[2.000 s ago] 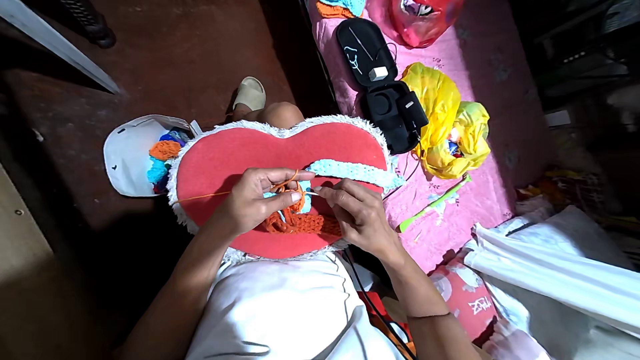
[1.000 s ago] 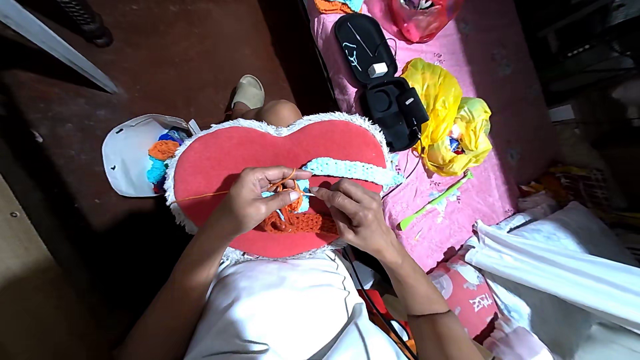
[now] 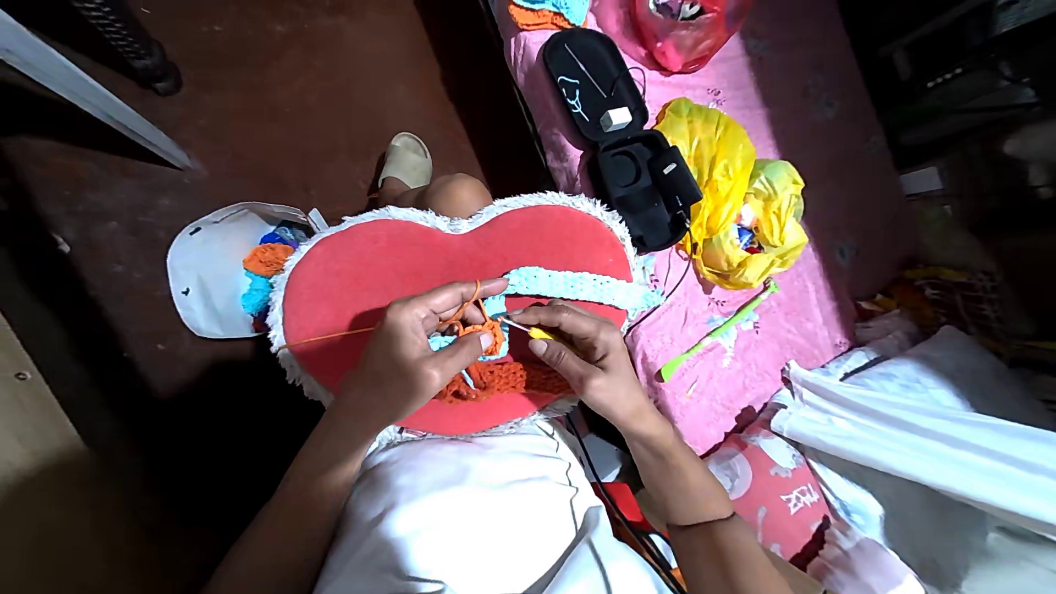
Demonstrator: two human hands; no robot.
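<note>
A red heart-shaped cushion [image 3: 388,264] with a shaggy white edge lies across my lap. Above its middle my left hand [image 3: 429,338] pinches a crochet piece [image 3: 492,337] of orange and light blue yarn, with orange yarn looped over the index finger. A strand of that yarn runs off to the left. My right hand [image 3: 582,351] grips a crochet hook [image 3: 540,333] with a yellow handle, its metal tip at the piece. Behind my hands a light blue crocheted strip [image 3: 577,286] lies on the cushion; a darker orange crocheted piece [image 3: 503,379] lies nearer me.
Left of the cushion is a white bag [image 3: 202,272] holding yarn balls [image 3: 268,259]. On the pink cloth [image 3: 718,404] at right lie an open black case [image 3: 648,190], a yellow plastic bag [image 3: 709,157], a green tool [image 3: 718,332] and a red plastic bag [image 3: 685,41]. White fabric [image 3: 907,429] lies lower right.
</note>
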